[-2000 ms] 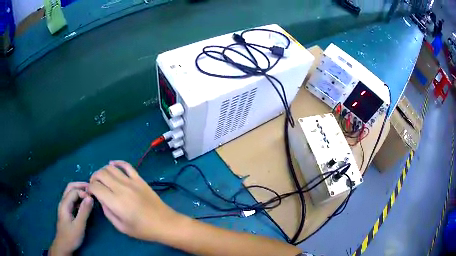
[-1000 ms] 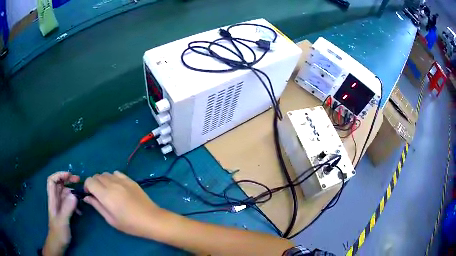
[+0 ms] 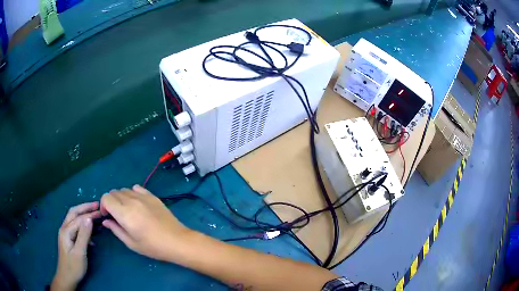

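My left hand is at the lower left, fingers curled, close to my right hand. My right hand is beside it, its fingertips closed around the dark end of a black cable that runs off to the right. Something small and dark sits between the two hands, mostly hidden by the fingers; its shape cannot be told. A red-orange plug with a red wire is at the front of the large white power supply.
A cream-white test box with black cables plugged in and a small power supply with red digits stand on brown cardboard. Coiled black cables lie on the large supply. A green shelf edge runs behind.
My hands have drawn together again after being slightly apart one second ago; the dark piece between them is now more covered. The whole view has shifted slightly.
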